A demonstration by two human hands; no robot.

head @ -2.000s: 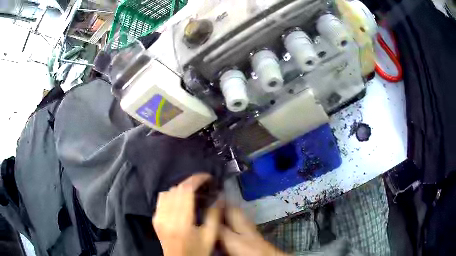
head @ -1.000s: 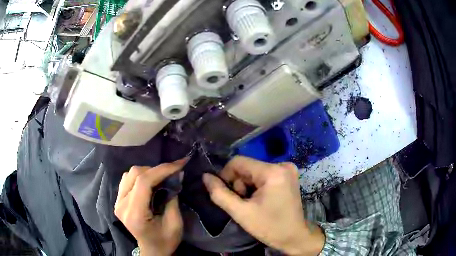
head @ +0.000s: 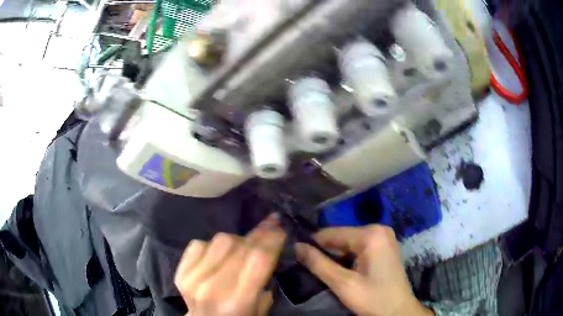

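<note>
A dark cloth (head: 185,222) runs up to the needle area below the cream-white overlock head (head: 179,151). My left hand (head: 228,271) lies on the cloth just in front of the needle area, its fingers blurred and pressed on the cloth. My right hand (head: 364,265) pinches the dark cloth edge between thumb and fingers, close to the right of the left hand. Grey cloth (head: 68,210) lies heaped left of the machine. The presser foot is blurred and mostly hidden.
A blue tray (head: 413,200) with dark trimmings sits under the looper cover (head: 370,160). Red scissor loops (head: 509,68) lie on the white table (head: 500,179) at right. Black garments (head: 543,123) hang at far right. A green basket (head: 179,24) stands behind. A checked sleeve shows below right.
The view has shifted, so the machine appears lower and further right. My left hand has come closer to the needle area and my right hand. The right hand still pinches the cloth.
</note>
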